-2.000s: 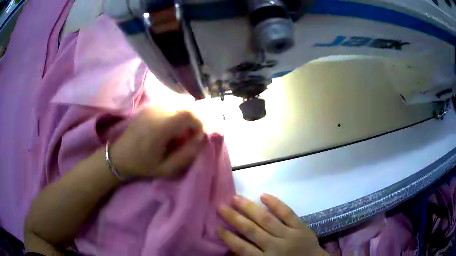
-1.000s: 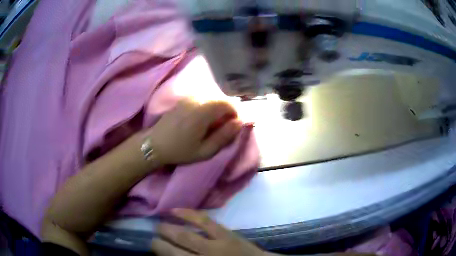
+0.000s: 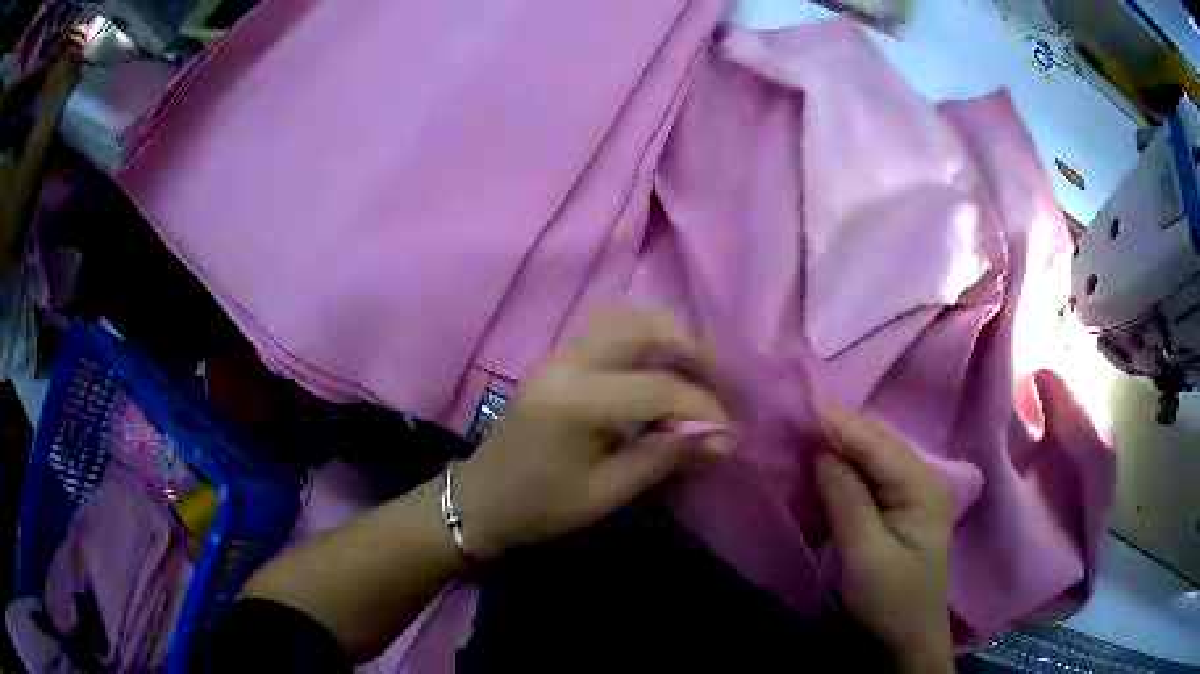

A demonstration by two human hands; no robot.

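A pink garment piece (image 3: pixel 744 263) lies bunched from the middle of the view toward the sewing machine head (image 3: pixel 1142 263) at the right edge. A paler pink flap (image 3: pixel 882 184) lies on it. My left hand (image 3: pixel 619 421), with a bracelet at the wrist, pinches a small bit of pink cloth between thumb and fingers; whether it belongs to the same piece cannot be told. My right hand (image 3: pixel 884 520) grips the garment piece's edge just right of it. The fingers partly hide the held edges. The needle area is washed out by bright light.
A large layered stack of pink panels (image 3: pixel 382 171) fills the upper left. A blue perforated basket (image 3: pixel 244 507) with pink pieces stands at lower left. The grey-marked table edge (image 3: pixel 1066 648) shows at lower right. Small items lie on the white table at upper right.
The view has swung left, so the machine now sits at the right edge. My left hand has left the needle area. My right hand has come up from the table edge and taken hold of cloth.
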